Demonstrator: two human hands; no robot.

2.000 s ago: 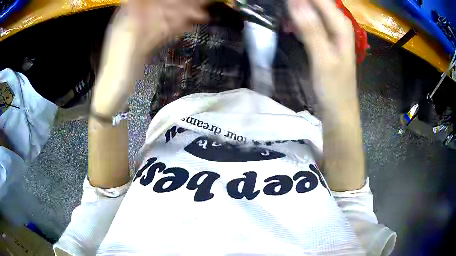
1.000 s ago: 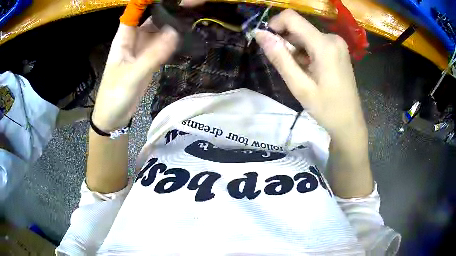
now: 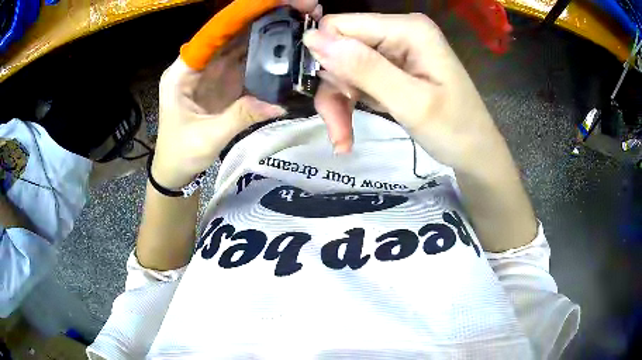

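Note:
A black camera housing (image 3: 271, 58) with a small round opening in its face is held in front of my chest, near the top of the view. My left hand (image 3: 218, 91) grips it, with a bright orange finger cot (image 3: 224, 31) on one finger. A thin circuit board (image 3: 307, 60), seen edge-on with shiny metal parts, stands at the housing's right side. My right hand (image 3: 394, 74) pinches the board with thumb and fingertips. Whether the board is seated in the housing cannot be told. A thin dark lead (image 3: 415, 158) hangs below my right hand over the shirt.
The yellow-orange bench edge (image 3: 91, 27) curves along the top. Blue trays show at the top left (image 3: 17, 24) and top right corners. A red item (image 3: 486, 24) hangs at the edge. A person's pale sleeve (image 3: 42, 204) is at left. Grey speckled floor lies below.
Both hands have come together; the housing has turned its face into view and moved nearer, and the board is now against its side. The yellow wire seen earlier is out of sight.

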